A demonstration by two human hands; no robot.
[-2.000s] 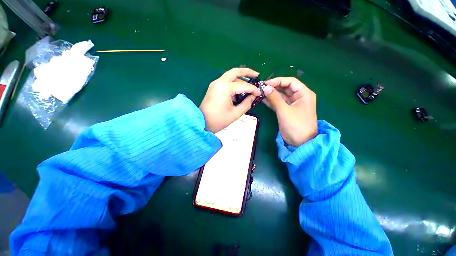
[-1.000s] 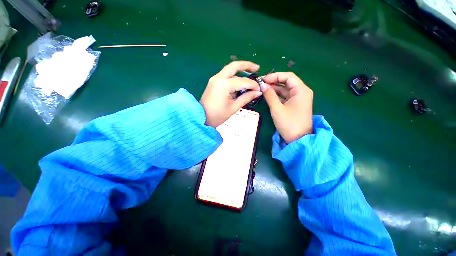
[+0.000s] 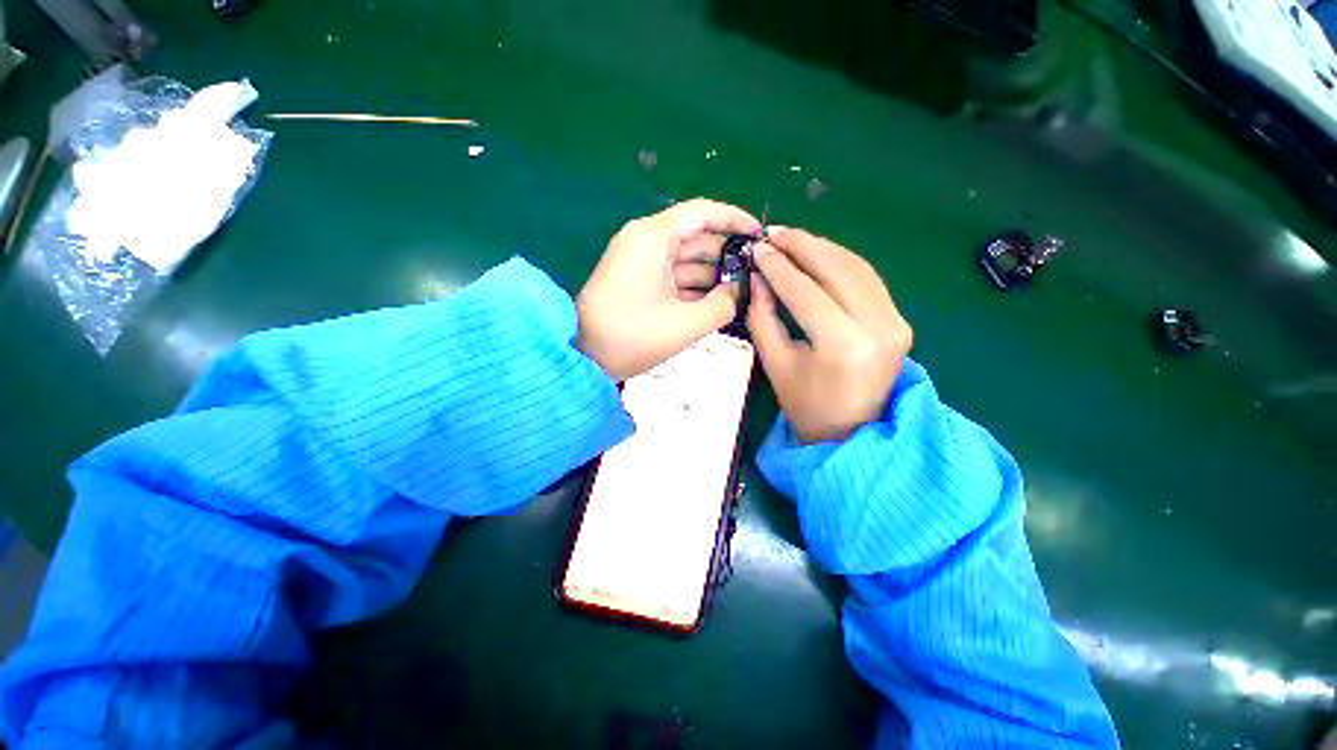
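A small black unit [image 3: 736, 261] with shiny details is held between both hands, just above the top end of a smartphone. My left hand [image 3: 653, 301] grips its left side, and the fingers hide part of it. My right hand [image 3: 836, 330] has its thumb and fingertips at the unit's right side. A fine reddish-dark wire sticks up by the fingertips. The smartphone [image 3: 660, 491] lies on the green bench with a lit white screen; my left sleeve covers part of its left edge.
Two black units lie at the right, one nearer [image 3: 1015, 261] and one farther [image 3: 1177, 331]. A clear bag with white contents [image 3: 161, 183], a thin wooden stick [image 3: 374, 119] and a white scrap [image 3: 475, 150] lie left. A pale object [image 3: 1298, 52] is at top right.
My right hand has turned inward, its fingers now more over the unit, which shows more openly between the fingertips. The view has shifted slightly, so the bench items appear farther left.
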